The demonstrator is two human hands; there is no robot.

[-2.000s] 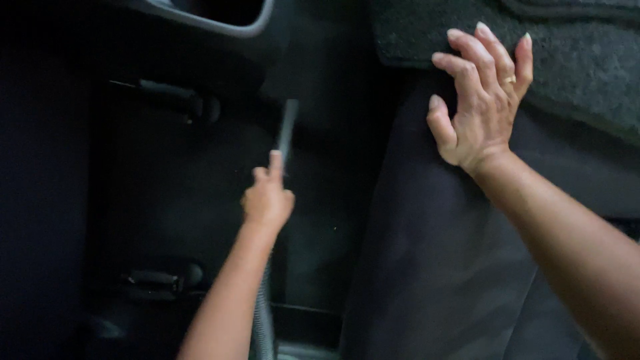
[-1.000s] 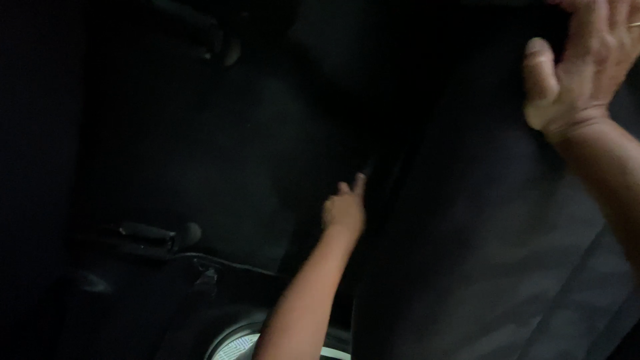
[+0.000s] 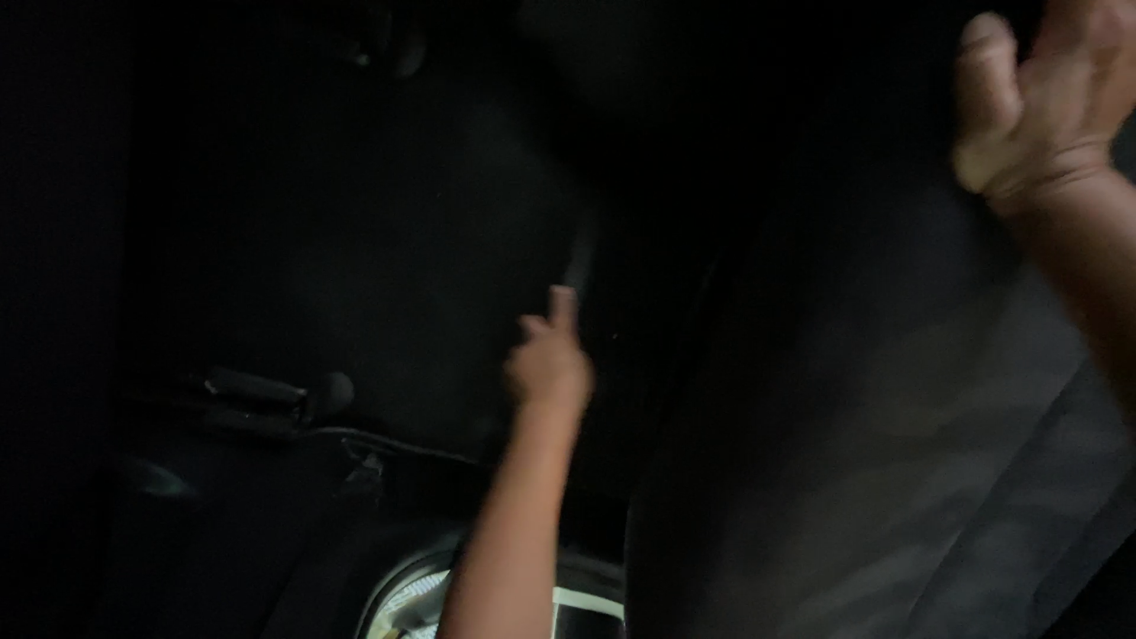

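Note:
Near the middle, my left hand (image 3: 552, 364) is closed around a dark vacuum nozzle or wand (image 3: 581, 253), its index finger stretched along it. The nozzle's tip points up over the dark car floor (image 3: 399, 266), and is blurred and dim. At the upper right, my right hand (image 3: 1038, 115) lies spread on or just above the dark seat (image 3: 852, 426), holding nothing that shows; its fingertips are cut off by the frame's edge.
Seat rail ends (image 3: 266, 390) stand at the lower left, with another metal fitting (image 3: 390, 58) at the upper left. Below my left forearm is the door opening's curved edge (image 3: 390, 577), with light beyond. Deep shadow hides much of the floor.
Two seconds ago the nozzle in my left hand was plainer and a grey carpeted surface showed beneath my right fingertips. Since one second ago my left hand has moved left across the floor.

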